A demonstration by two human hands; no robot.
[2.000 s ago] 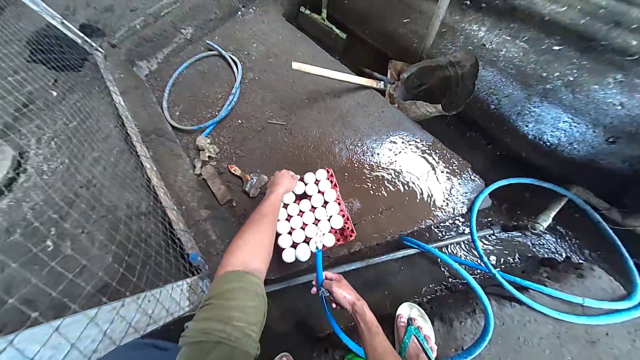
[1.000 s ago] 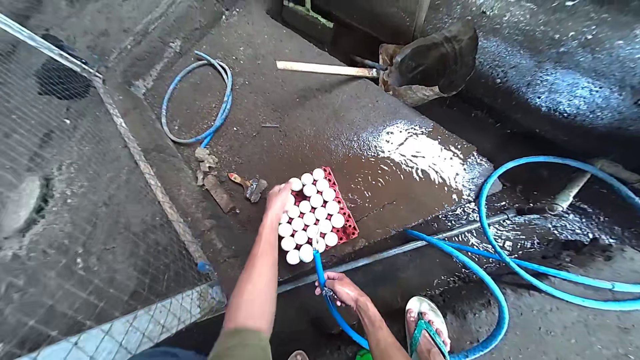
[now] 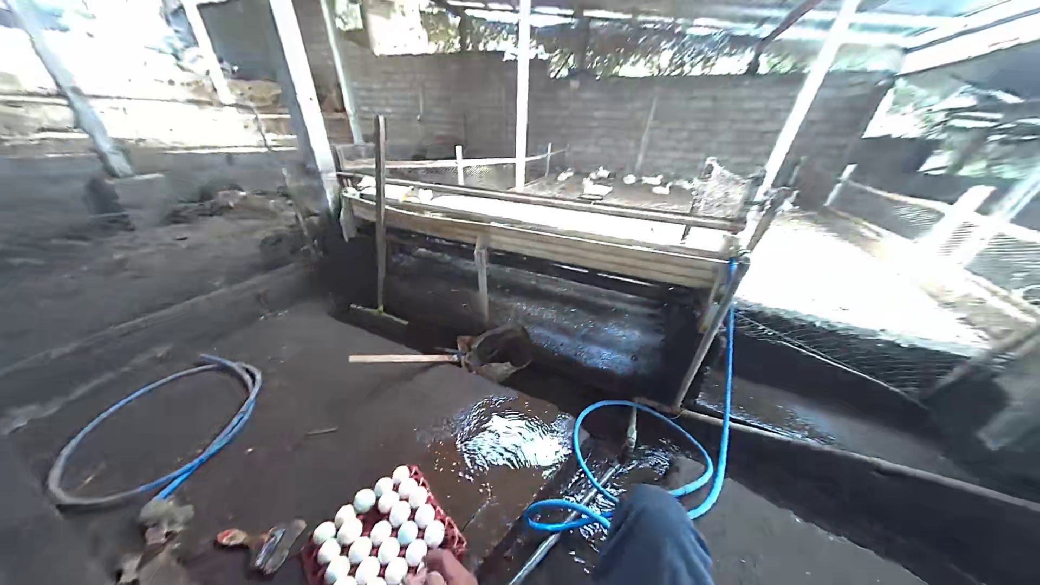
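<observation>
A red egg tray (image 3: 452, 536) holding many white eggs (image 3: 380, 532) stands on the wet concrete floor at the bottom of the view. One hand (image 3: 443, 569) shows at the tray's lower right edge, its fingers against the eggs; whether it is my left or my right hand, and whether it grips an egg, I cannot tell. The other hand is out of view. A brush with a worn handle (image 3: 244, 538) lies left of the tray. The blue hose (image 3: 719, 455) loops on the floor to the right, beside my knee.
A second blue hose (image 3: 203, 455) lies coiled at left. Beyond the tray are a shovel with a wooden handle (image 3: 398, 358), a wet gutter and a wooden-railed trough (image 3: 552, 242). White birds (image 3: 595, 188) rest in a pen behind. A metal pipe (image 3: 561, 532) runs right of the tray.
The view has swung up sharply toward the pens. The hand holding the blue hose's end beside the tray earlier is no longer seen doing so.
</observation>
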